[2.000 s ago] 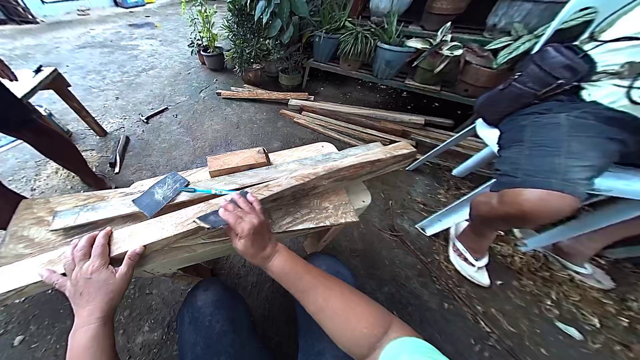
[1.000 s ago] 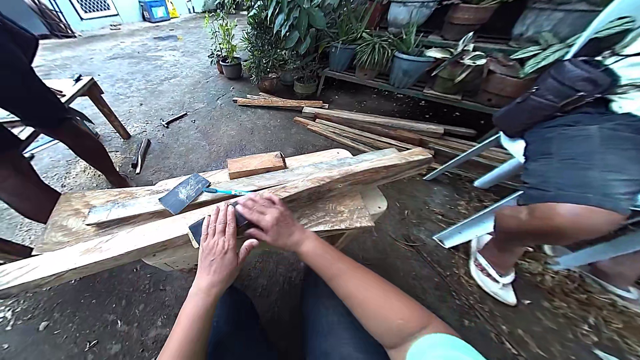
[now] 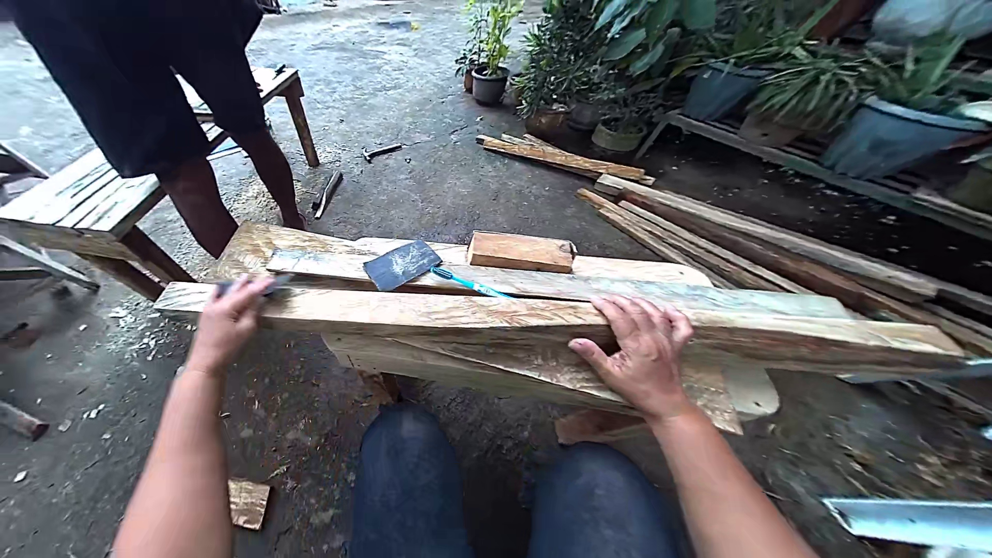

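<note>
A long wooden beam lies across a low wooden bench in front of me. Near its left end my left hand is closed on a dark piece of sandpaper, slightly blurred, against the beam's top. My right hand grips the beam right of its middle, fingers over the top and thumb on the near side. Behind the beam lie a flat board, a dark sheet of sandpaper with pale dust, a turquoise toothbrush and a short wood block.
A person stands at the back left beside a slatted wooden table. A hammer lies on the ground. Long timbers are stacked at the right, before potted plants. A wood offcut lies at lower left.
My left hand has moved to the beam's left end. My right hand has let go of the sandpaper and now grips the beam. The view has turned left.
</note>
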